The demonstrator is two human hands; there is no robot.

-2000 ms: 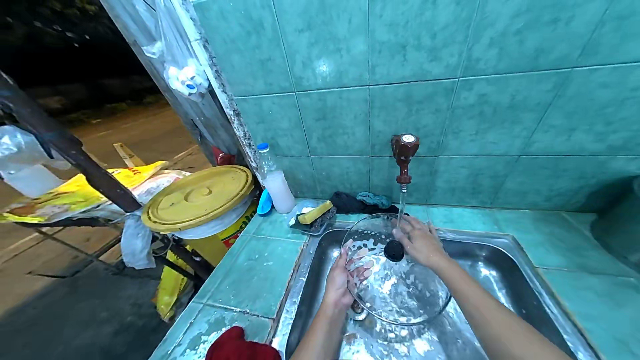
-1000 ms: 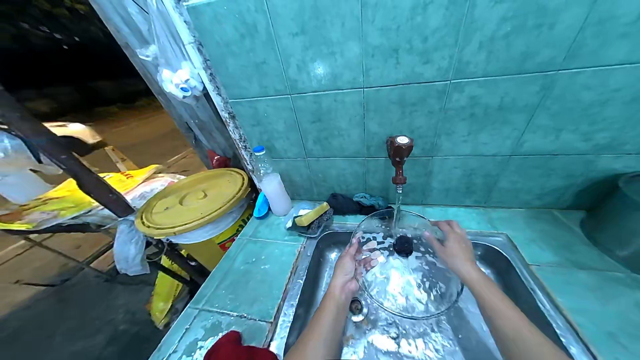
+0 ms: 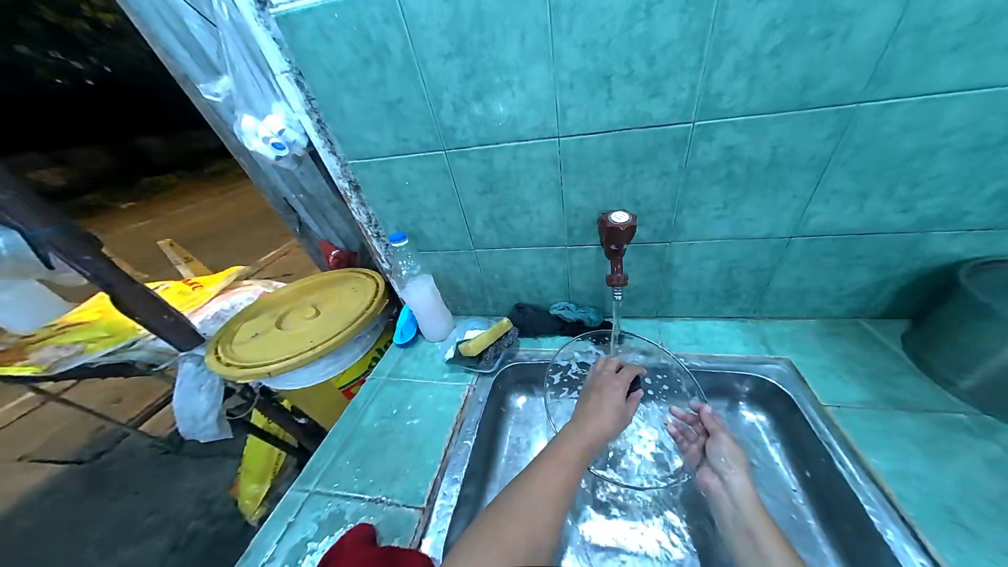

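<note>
A round clear glass lid [image 3: 642,449] with a black knob is tilted under the running water of a dark red tap [image 3: 617,244], above a stainless steel sink [image 3: 520,441]. My left hand [image 3: 610,398] lies over the upper middle of the lid, its fingers at the knob; whether they grip it is partly hidden. At the lid's right edge is my right hand [image 3: 701,445], its fingers curled and the thumb near the rim. Drops and suds show on the glass.
Left of the sink stand a yellow sponge [image 3: 485,337] in a small dish, a plastic bottle [image 3: 425,299] with whitish liquid and a lidded yellow bucket [image 3: 299,323]. Dark cloths [image 3: 551,319] lie behind the sink. A dark tub [image 3: 961,339] stands at right, a red cloth [image 3: 374,547] at the near left.
My left hand has moved from the lid's left edge to its middle, by the knob. The right hand has come down from the upper right to the lower right edge.
</note>
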